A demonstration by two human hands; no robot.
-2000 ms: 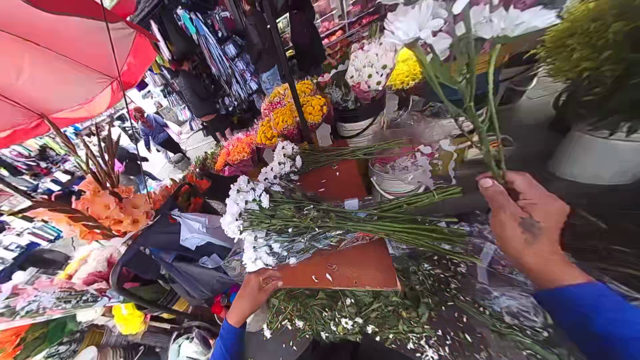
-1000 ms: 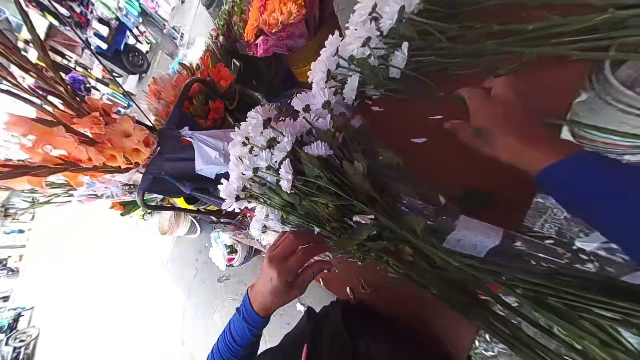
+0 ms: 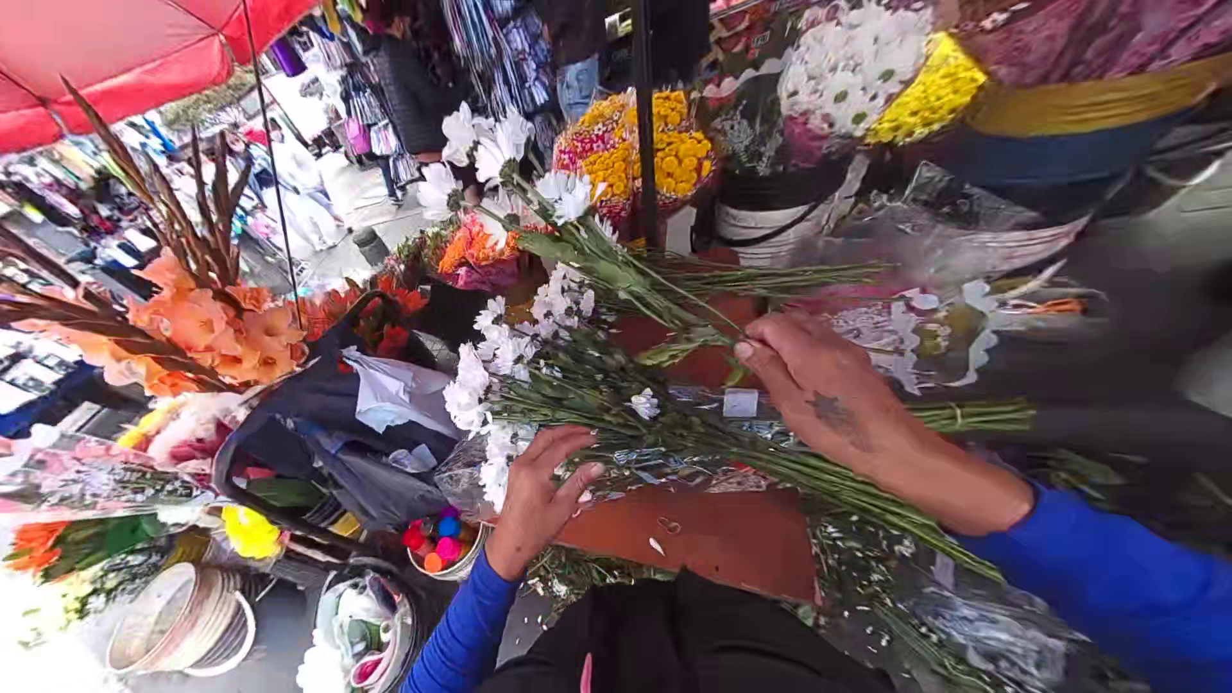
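Pinched in my right hand [image 3: 818, 385] are the stems of a few white chrysanthemums [image 3: 500, 154], whose blooms point up and left. Below them, a large bunch of white daisy-like flowers [image 3: 472, 385] lies on its side with its long green stems [image 3: 828, 476] running to the lower right. My left hand [image 3: 544, 491] rests at the near edge of this bunch, thumb and fingers apart, beside the blooms. Clear plastic wrap [image 3: 654, 462] shows under the stems. A reddish-brown board [image 3: 693, 539] supports the bunch, with loose petals on it.
A dark post [image 3: 643, 125] rises behind the board. Wrapped yellow flowers [image 3: 674, 159] and a white bucket [image 3: 760, 231] stand beyond. Orange gladioli [image 3: 212, 327] and a dark cart or bag [image 3: 337, 433] are at left. Stacked buckets [image 3: 178, 616] sit lower left. Cut stems and leaves lie around the board.
My right hand, with no flowers visible in it one second ago, now holds chrysanthemum stems above the bunch. My left hand remains by the blooms. The view has shifted widely.
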